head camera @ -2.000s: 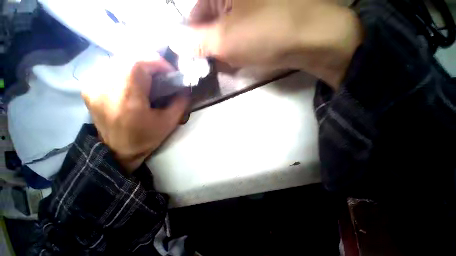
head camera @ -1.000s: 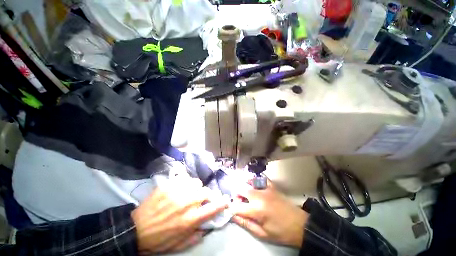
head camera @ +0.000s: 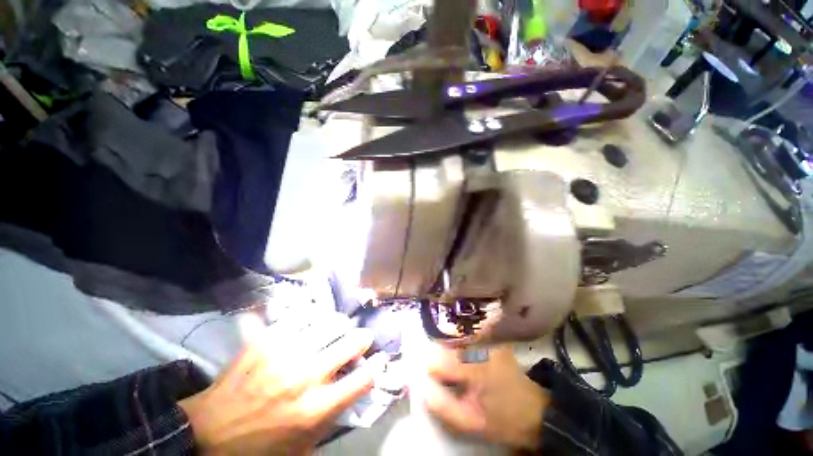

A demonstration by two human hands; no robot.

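Note:
The pale garment cloth (head camera: 365, 405) lies under the needle area in strong glare. My left hand (head camera: 276, 387) lies flat on it, left of the needle, with fingers spread towards the needle. My right hand (head camera: 481, 392) is just right of the needle, below the machine head, with fingers bent; glare hides its fingertips and whether it grips anything. The sewing machine head (head camera: 428, 232) stands over the work. Navy fabric (head camera: 245, 169) and black and grey fabric (head camera: 107, 209) lie beyond the pale cloth on the left. The needle and presser foot are not clear in the glare.
Dark thread snips (head camera: 419, 142) lie on top of the machine head. Scissors with black loop handles (head camera: 615, 356) lie on the bed right of my right hand. A black piece with a neon-green tie (head camera: 245, 40) and plastic bags are at the back.
The view has moved closer to the machine head, which appears larger. Both hands remain by the needle; two seconds ago they were raised close to the camera, holding dark and pale cloth.

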